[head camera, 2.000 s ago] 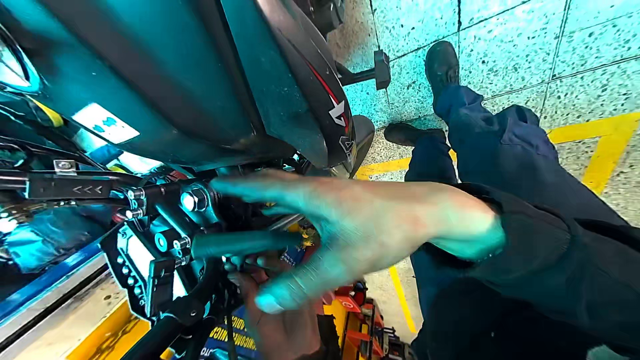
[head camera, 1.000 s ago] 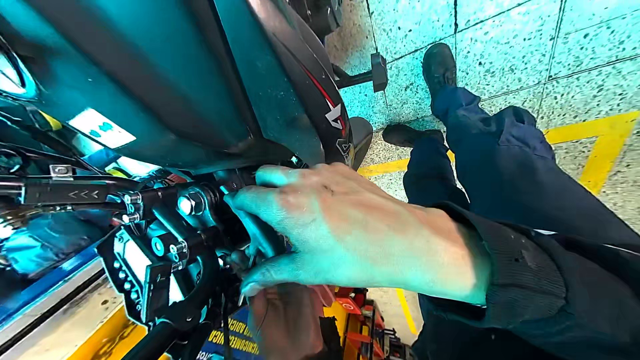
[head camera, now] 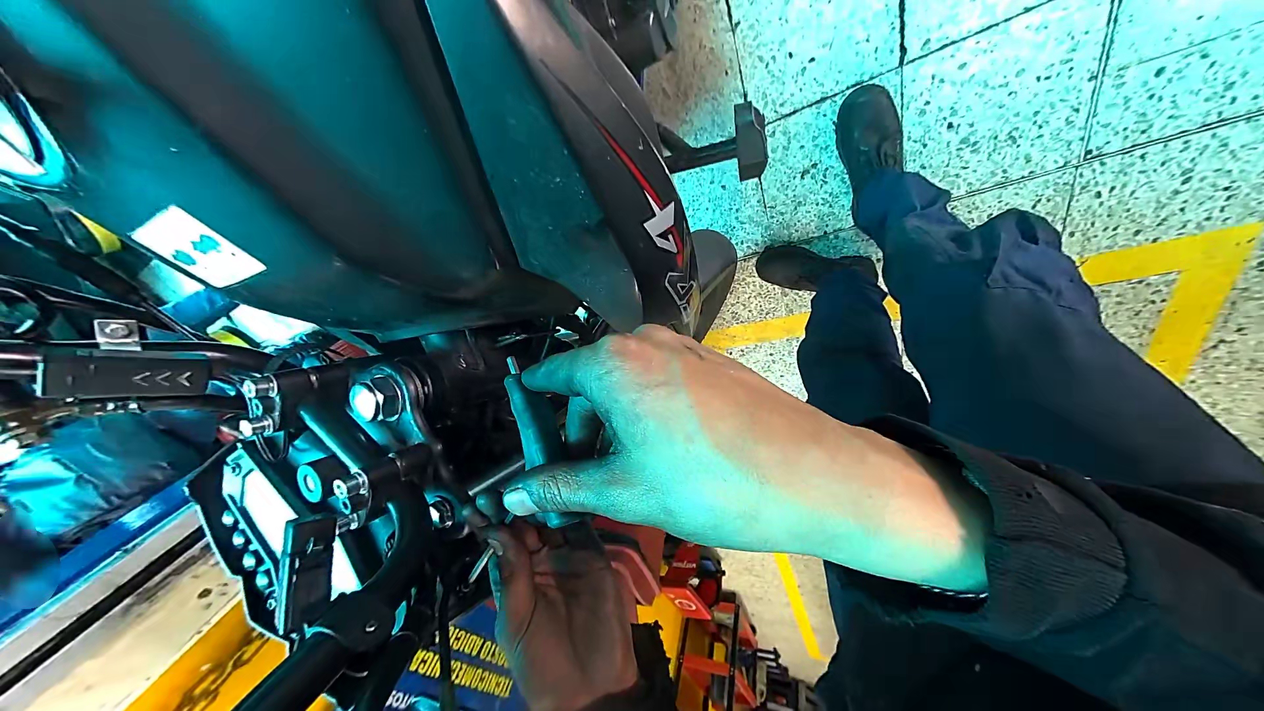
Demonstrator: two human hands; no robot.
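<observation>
My right hand (head camera: pixel 671 444), back up, has its index finger and thumb around a dark handle (head camera: pixel 533 425) with a short metal tip, probably a T-handle hex key. A metal shaft (head camera: pixel 497 478) runs from beside my thumb toward a bolt (head camera: pixel 440 511) by the motorcycle's handlebar clamp. Below it is my left hand (head camera: pixel 568 617), palm up, its fingertips partly hidden near my right thumb. A thin metal piece (head camera: pixel 482 563) shows beside my left thumb; whether I grip it is unclear. Left of both hands is a large steering-stem nut (head camera: pixel 373 399).
The motorcycle's dark fuel tank (head camera: pixel 296 128) fills the upper left. The instrument cluster (head camera: pixel 259 548) and handlebar (head camera: pixel 311 667) lie at lower left. A footpeg (head camera: pixel 750 141) juts out near my shoes (head camera: pixel 869 128). Red and yellow equipment (head camera: pixel 691 612) stands below my right hand.
My right hand, spread with fingers apart two seconds ago, has closed on the dark handle. The handle, which pointed sideways then, now points up and down in the view.
</observation>
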